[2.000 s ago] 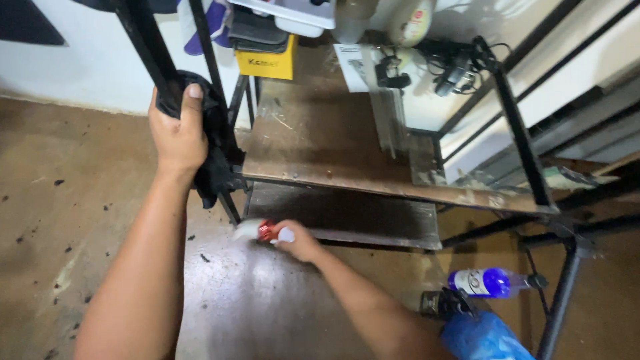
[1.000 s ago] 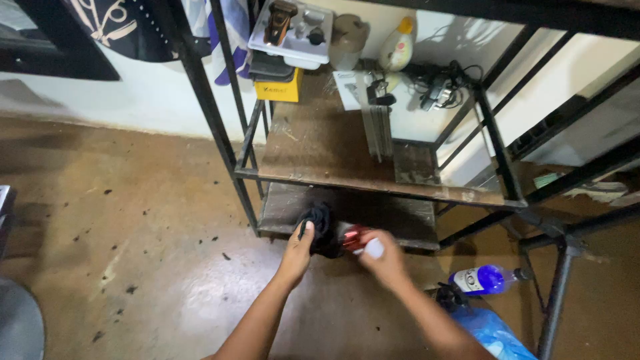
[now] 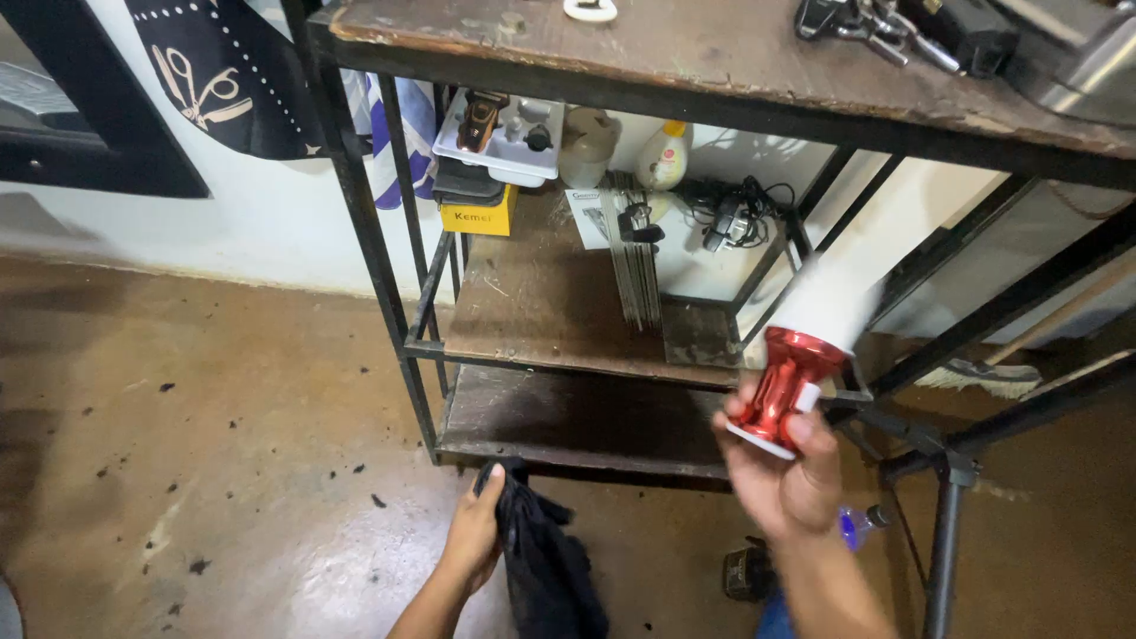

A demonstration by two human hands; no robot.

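My left hand (image 3: 477, 532) grips the top of a black cloth (image 3: 543, 559), which hangs down in front of the lowest shelf. On the right, my right hand (image 3: 785, 470) holds a neck duster brush with a shiny red handle (image 3: 790, 382) and blurred white bristles (image 3: 825, 297) pointing up and to the right. The brush is in front of the right side of the metal-framed rack. Near the cloth, the dark lowest wooden shelf (image 3: 586, 422) lies under the brown middle shelf (image 3: 541, 302).
A white tray (image 3: 524, 164) with a hair clipper (image 3: 482, 120) rests above a yellow box (image 3: 479, 217). Beside them are a lotion bottle (image 3: 664, 155), clipper blades or comb-like strips (image 3: 635, 266) and corded clippers (image 3: 728, 222). The top shelf edge (image 3: 710, 106) juts forward. Hair clumps dot the floor (image 3: 284, 497).
My left hand has left the rack's upright with the black cloth. The two hands, close together one second ago, are now apart, and the brush is raised to the right. The view has shifted.
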